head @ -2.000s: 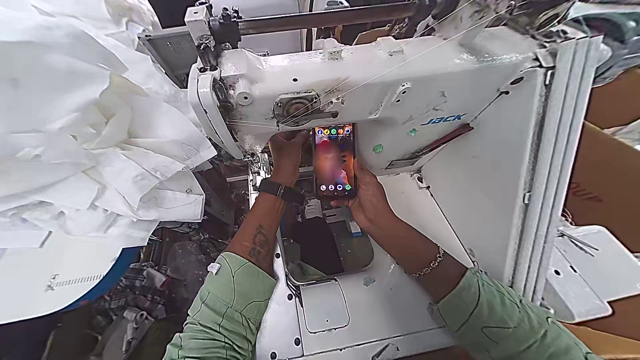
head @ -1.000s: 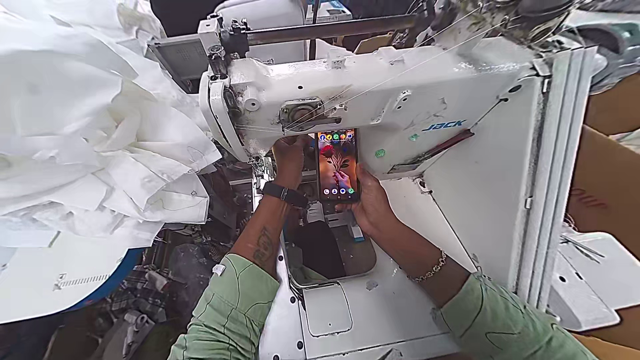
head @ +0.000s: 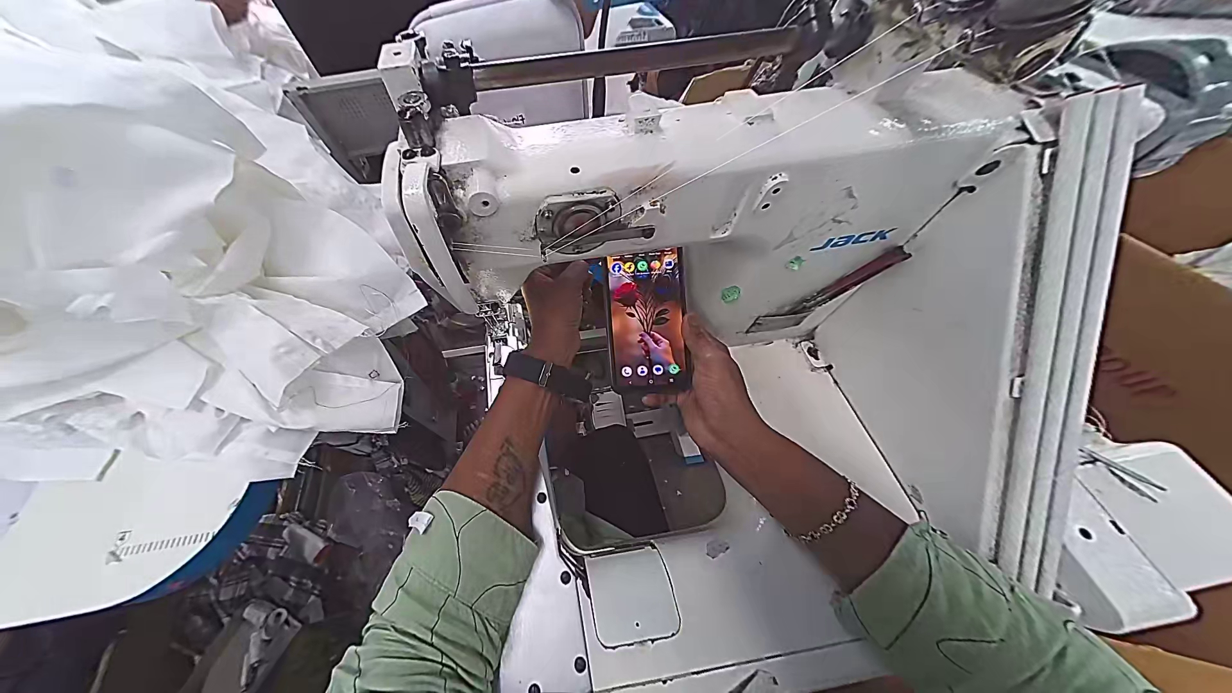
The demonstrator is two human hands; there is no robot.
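Note:
A smartphone (head: 647,322) with a lit home screen showing a flower picture is upright below the arm of a white Jack sewing machine (head: 712,183). My right hand (head: 710,385) grips its lower right side. To the phone's left, my left hand (head: 558,306) has its fingers bent together near the needle end, beside the phone's upper left edge; whether it holds anything is hidden. Threads (head: 731,159) run slantwise across the machine's front. Below the phone, a glossy opening (head: 688,491) in the white machine bed (head: 770,568) has a dark piece (head: 616,476) in it.
White cut fabric (head: 192,260) is heaped at the left on a white surface with a blue edge (head: 241,529). Dark and checked cloth (head: 279,577) lies below, beside the machine. Cardboard (head: 1155,366) stands at the right, near a white machine part (head: 1126,539).
The phone's screen picture is blurred in the oldest frame and shows a flower in the later ones. Both hands keep about the same places at the phone and machine.

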